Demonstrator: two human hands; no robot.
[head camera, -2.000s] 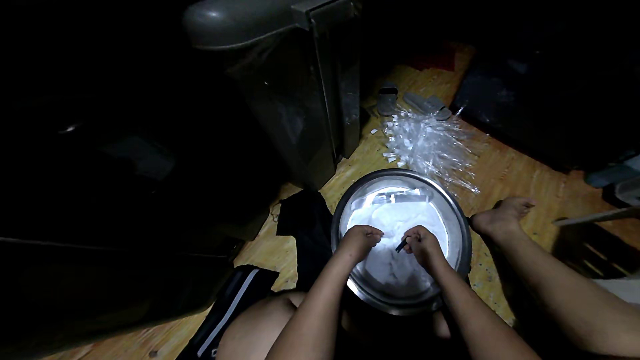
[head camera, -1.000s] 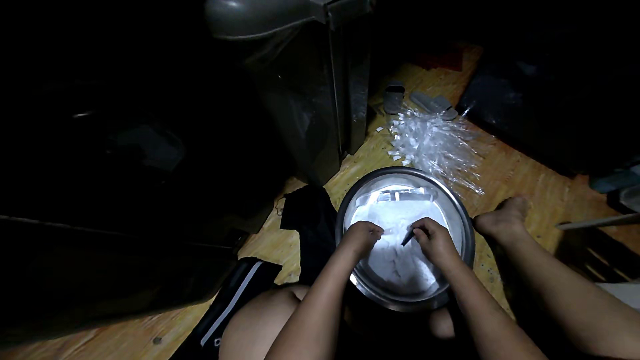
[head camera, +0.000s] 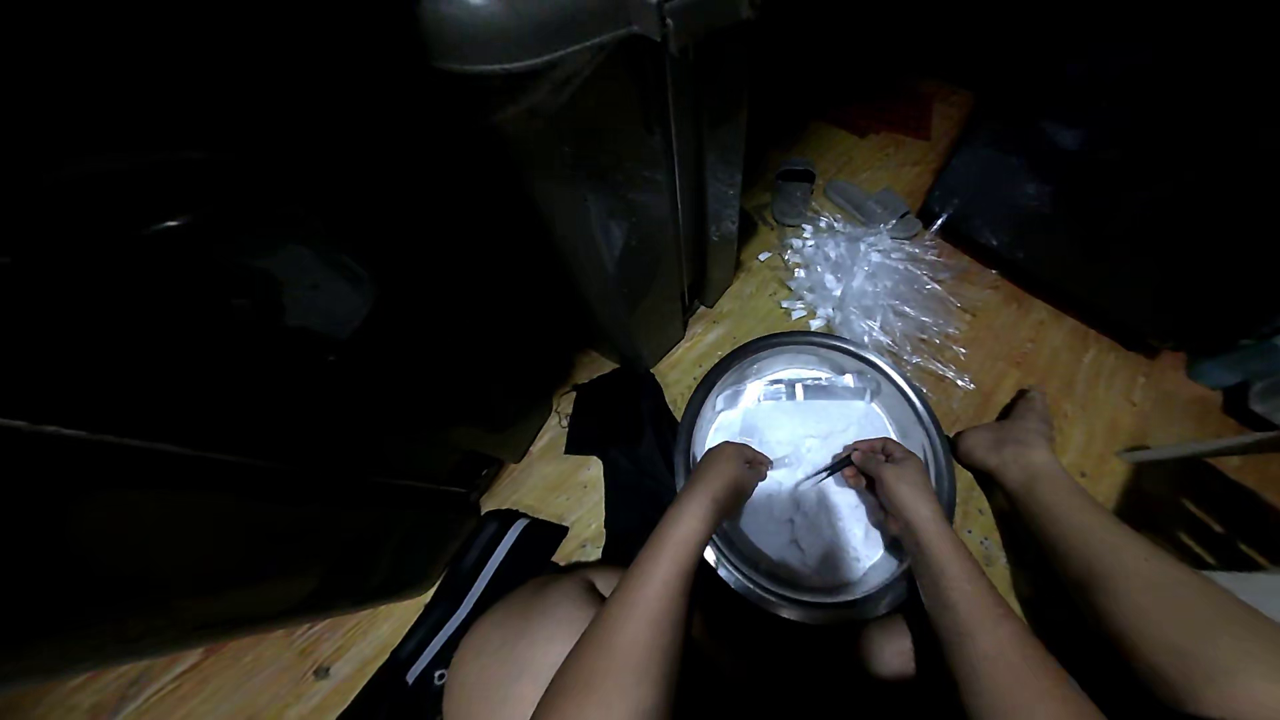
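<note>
A round metal basin (head camera: 815, 607) stands between my legs, with a whitish sheet or layer (head camera: 815, 530) brightly lit inside it. Over its left part, my left hand (head camera: 735, 472) has thumb and fingertips pinched on something small and pale, too faint to name. On the right side of the basin my right hand (head camera: 888, 478) grips dark tweezers (head camera: 832, 467), whose thin tips point left and down toward the whitish material. Whether the tips hold anything cannot be made out.
A pile of clear plastic strips with white ends (head camera: 870, 285) lies on the wooden floor beyond the basin, beside grey slippers (head camera: 795, 192). A tall grey cabinet or bin (head camera: 630, 220) stands beyond on the left. Black cloth (head camera: 625, 440) lies left of the basin; my bare foot (head camera: 1010, 435) is right of it.
</note>
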